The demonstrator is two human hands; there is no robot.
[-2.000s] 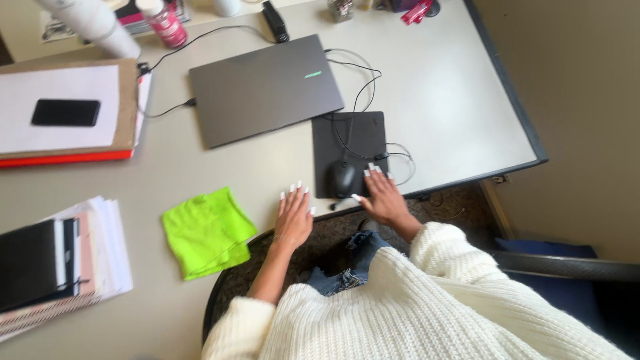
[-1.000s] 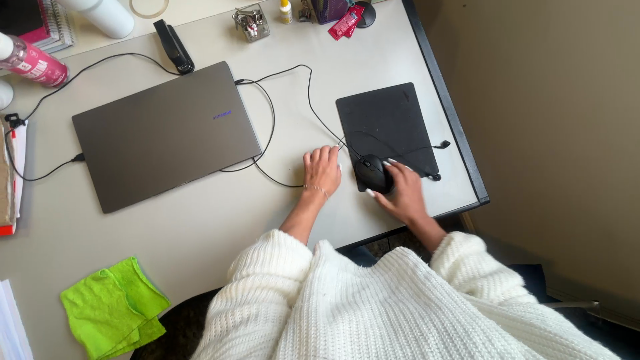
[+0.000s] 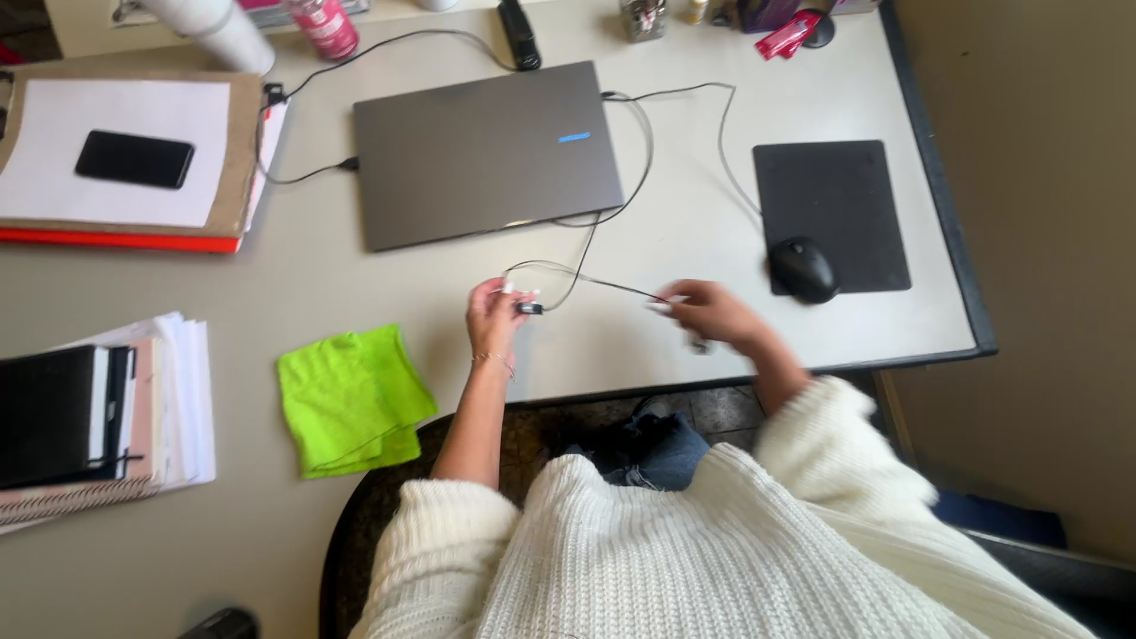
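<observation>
My left hand [image 3: 493, 319] is closed on a thin black cable [image 3: 581, 271], with a small dark connector [image 3: 530, 308] at its fingertips. The cable runs in loops to my right hand [image 3: 710, 312], which pinches it; a small blurred dark piece [image 3: 699, 343] hangs below that hand. Behind both hands lies a closed grey laptop [image 3: 488, 155] with cables at both sides. A black computer mouse [image 3: 803, 270] rests on the lower left part of a black mouse pad [image 3: 834, 200], right of my right hand.
A green cloth [image 3: 351, 399] lies left of my left forearm. Farther left are a stack of notebooks and papers [image 3: 53, 408] and a phone [image 3: 135, 159] on a clipboard. A stapler [image 3: 519, 35], a pink bottle [image 3: 324, 28] and a jar [image 3: 643, 19] stand behind the laptop.
My right hand has let go of the mouse and moved left, off the pad. Both hands now have hold of the cable. The mouse pad stands apart from the cable that lay across it.
</observation>
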